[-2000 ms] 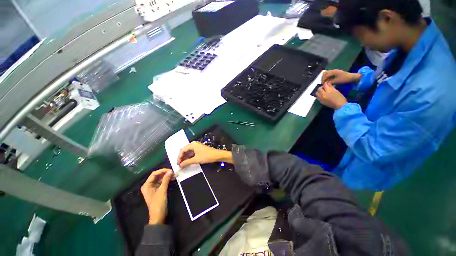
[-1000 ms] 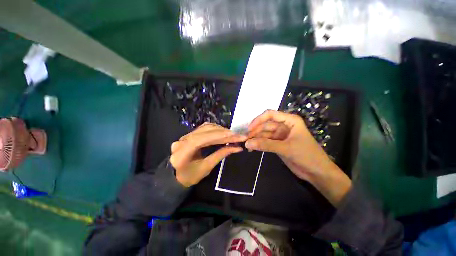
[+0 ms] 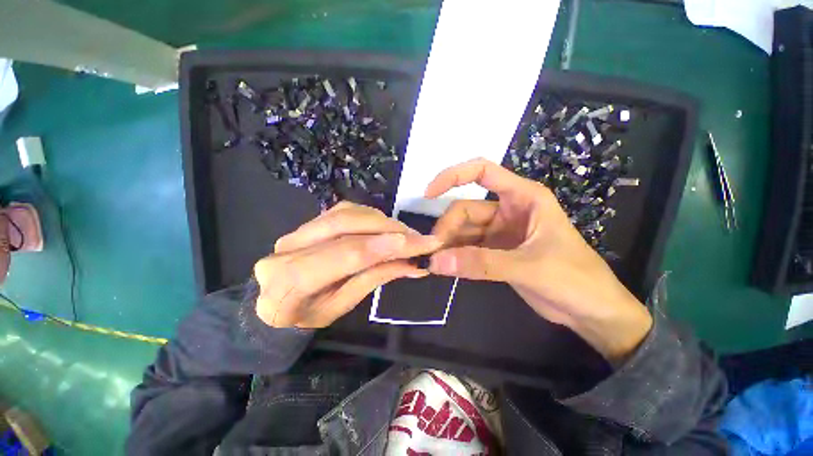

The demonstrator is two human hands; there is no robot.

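My left hand and my right hand meet at the fingertips over the middle of the black foam tray. A tiny dark part shows between the fingertips, mostly hidden; both hands seem to pinch it. Below them a long white strip lies over the tray's middle and past its far rim. At its near end is a black rectangle with a thin white border, partly covered by my hands. Small black parts with silvery ends lie in a left pile and a right pile.
Tweezers lie right of the tray. A second black tray stands at the far right. A white adapter with a cable and part of a pink fan are at left. A pale post crosses the upper left. A blue sleeve shows lower right.
The view has swung from the neighbour to straight down over the tray and come closer. My hands have left the white strip's surface and now meet fingertip to fingertip above the bordered rectangle.
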